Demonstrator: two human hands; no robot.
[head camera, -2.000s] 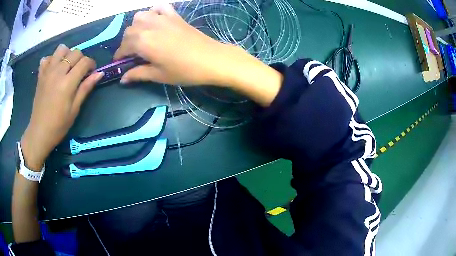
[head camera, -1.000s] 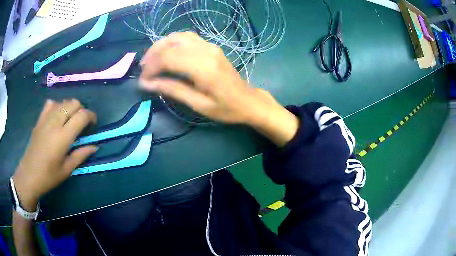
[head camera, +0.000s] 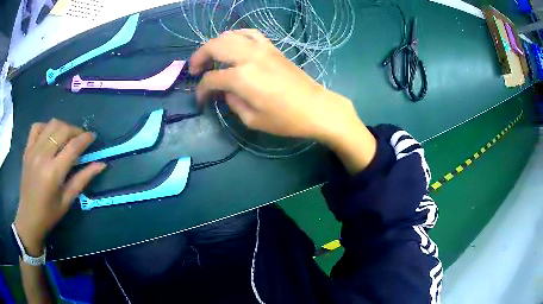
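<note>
My left hand is at the narrow end of the middle blue 3D printing pen, with that end between thumb and fingers. My right hand is slightly blurred, fingers curled, just right of the pink pen; whether it holds a cable is hidden. Another blue pen lies above the pink pen, and one more lies nearest me. Black cables run from the wide ends of the two nearer pens towards and below my right hand.
A loose coil of clear filament lies behind and beside my right hand. Black-handled scissors lie right of it. A small open cardboard box with coloured pieces is far right. A white board borders the back left.
The pink pen, earlier held in both hands, now lies on the mat. My left hand has moved down to the middle blue pen, which has shifted left. My right hand has moved right.
</note>
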